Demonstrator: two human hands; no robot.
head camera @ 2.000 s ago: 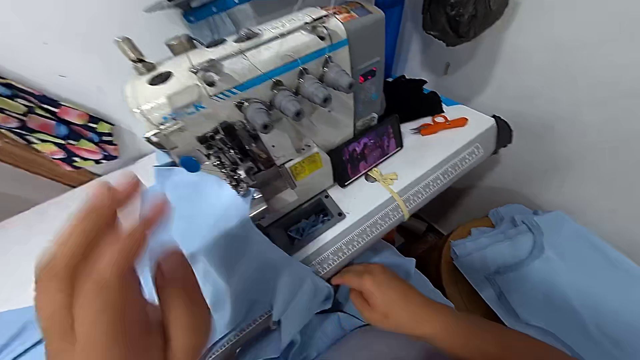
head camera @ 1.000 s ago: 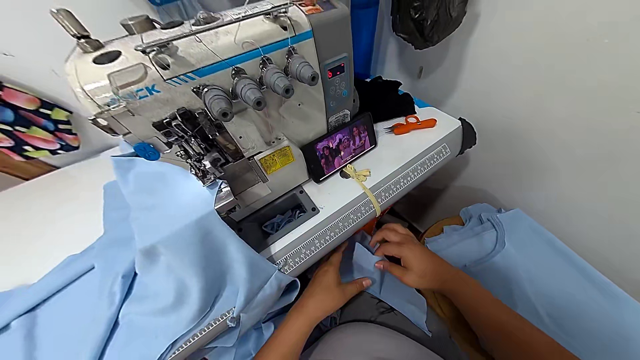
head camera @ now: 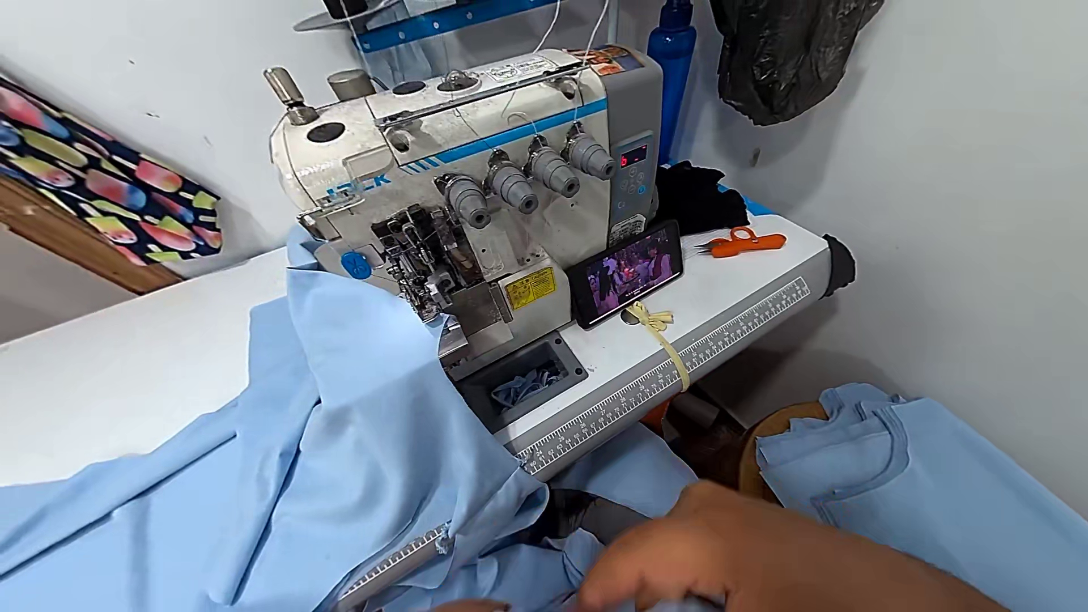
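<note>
A white overlock sewing machine (head camera: 442, 170) stands on the table. Light blue fabric (head camera: 374, 408) lies by its needle area and drapes over the table's front edge. At the bottom of the view, my right hand (head camera: 680, 544) is over light blue fabric on my lap, its fingers partly cut off by the frame; whether they grip the cloth cannot be told. Of my left hand only a sliver of fingers (head camera: 472, 606) shows at the bottom edge, near the same cloth.
A phone (head camera: 629, 272) leans against the machine, with orange thread snips (head camera: 744, 244) and black cloth (head camera: 699, 200) beyond it. A scrap bin (head camera: 557, 348) holds blue trimmings. Folded blue pieces (head camera: 926, 476) rest on a round stool (head camera: 778, 425) at right. A black plastic bag (head camera: 786, 51) hangs above.
Both hands, together on a piece of blue fabric a second ago, are now lower in the view and partly cut off. Earlier, my left hand was raised at the left. The view has shifted.
</note>
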